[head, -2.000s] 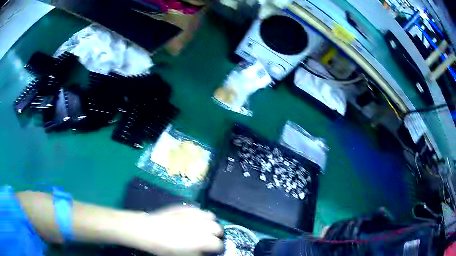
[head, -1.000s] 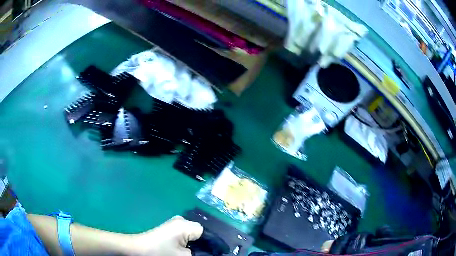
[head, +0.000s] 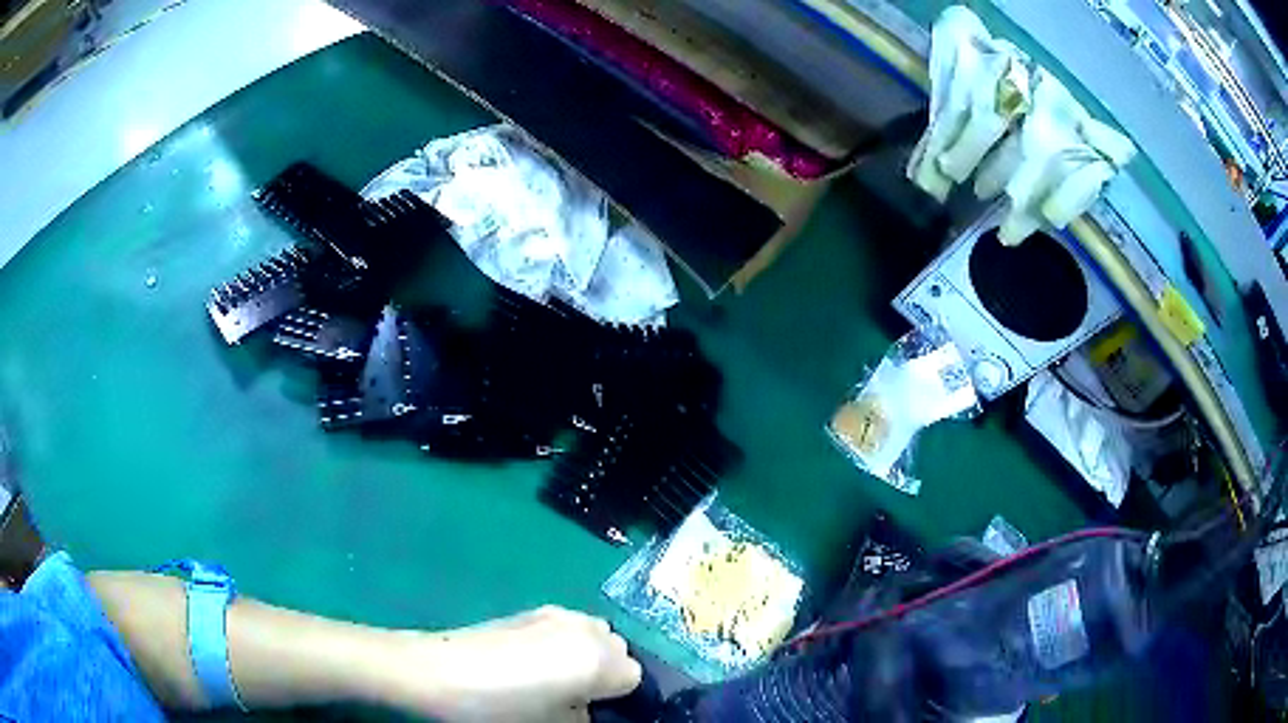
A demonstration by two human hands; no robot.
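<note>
My left hand (head: pixel 544 667), bare with a blue band on the wrist, is at the bottom centre. Its fingers are curled against a dark shape at the bottom edge; whether it grips this is hidden. A thick dark screwdriver (head: pixel 918 643) with a label and a red cord lies across the lower right. My right hand is not visible. Black finned heat sinks (head: pixel 643 466) lie in a loose pile above my left hand. A clear bag with cream-tan flat pieces (head: pixel 728 593) lies between the pile and the screwdriver. The component tray (head: pixel 883 558) is mostly hidden behind the screwdriver.
A crumpled white plastic bag (head: pixel 530 219) lies behind the heat sinks. An open carton with a black panel (head: pixel 622 156) is at the top. A white device with a round black face (head: pixel 975 297), a small clear bag (head: pixel 904 410) and off-white gloves (head: pixel 1010 127) on a rail are at right.
The view has shifted, so the pile and bags appear further right. My left hand has left the white dish. The screwdriver now covers most of the tray, and the jig is no longer visible.
</note>
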